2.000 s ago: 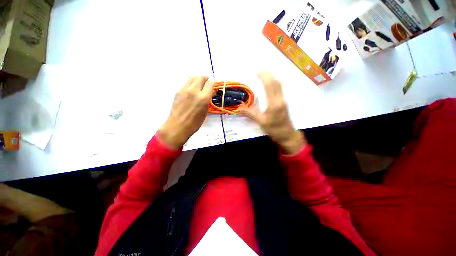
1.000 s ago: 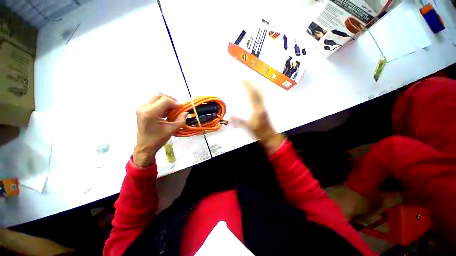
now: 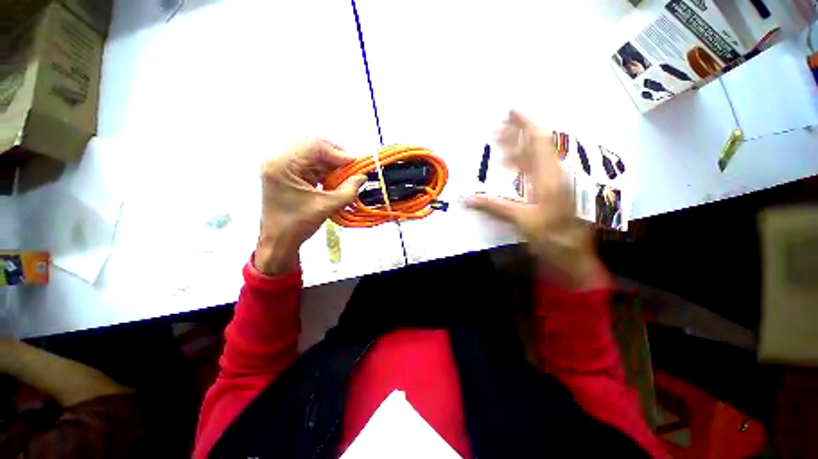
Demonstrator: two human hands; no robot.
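Note:
My left hand (image 3: 300, 199) holds the left end of an orange cord coil (image 3: 437, 170) over the table, thumb on its near face. Black end fittings (image 3: 408, 184) lie inside the loops and a pale band crosses its middle. My right hand (image 3: 543, 193) is blurred, thumb and fingers spread across a retail carton (image 3: 610, 193) right of the coil. The carton's middle is hidden under the hand; whether the hand grips it I cannot tell.
White tabletop (image 3: 233, 90) with a dark seam. Brown carton (image 3: 58, 85), white sheet (image 3: 88, 238) and small orange box (image 3: 36, 267) at left. Display carton (image 3: 668, 58) and yellow-green stick (image 3: 731, 150) at right. Another person's arm (image 3: 63, 372) at lower left.
My left hand has taken the coil's left end and moved left. The retail carton has come nearer the front edge, beneath my right hand. A brown carton now shows at the right edge.

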